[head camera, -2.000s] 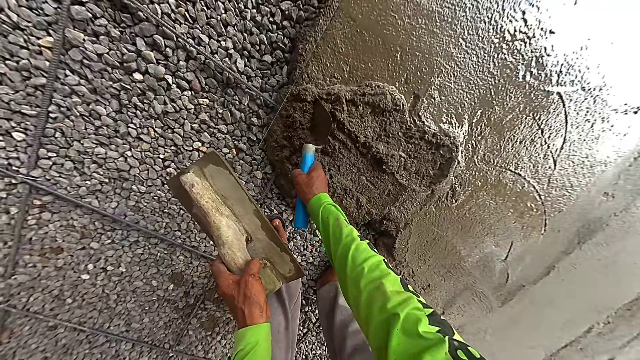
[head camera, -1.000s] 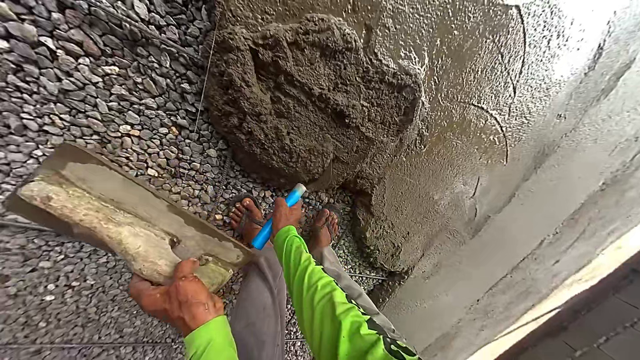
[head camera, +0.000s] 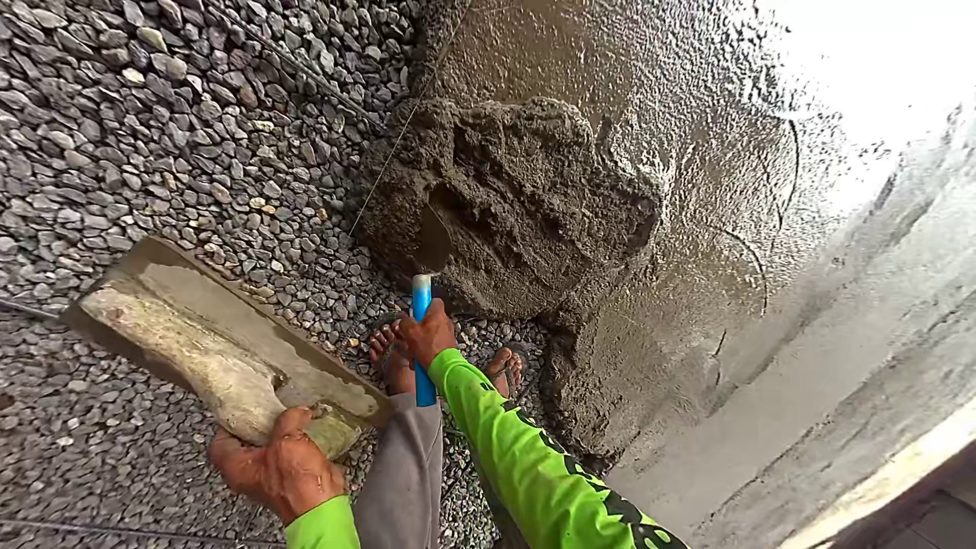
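My left hand (head camera: 284, 463) grips the handle of a plasterer's float (head camera: 221, 335), a long flat board smeared with wet mortar, held over the gravel at lower left. In my right hand (head camera: 428, 333) is the blue handle (head camera: 422, 305) of a trowel. Its blade (head camera: 433, 238) lies against the left side of a mound of wet mortar (head camera: 526, 206), and part of it may be hidden in the mix. The mound rests at the edge of a wet, smeared concrete surface (head camera: 686, 252), just beyond my feet.
Grey gravel (head camera: 191, 152) covers the left side, crossed by thin rods (head camera: 305, 69). A taut string (head camera: 412, 114) runs over the mound's left edge. My sandalled feet (head camera: 506, 370) stand on gravel below the mound. A smooth cement band (head camera: 831, 366) slants along the right.
The trowel has gone from the mound's lower edge, one second ago, to its left side, and its handle now points nearly straight up the view. The left hand keeps hold of the float.
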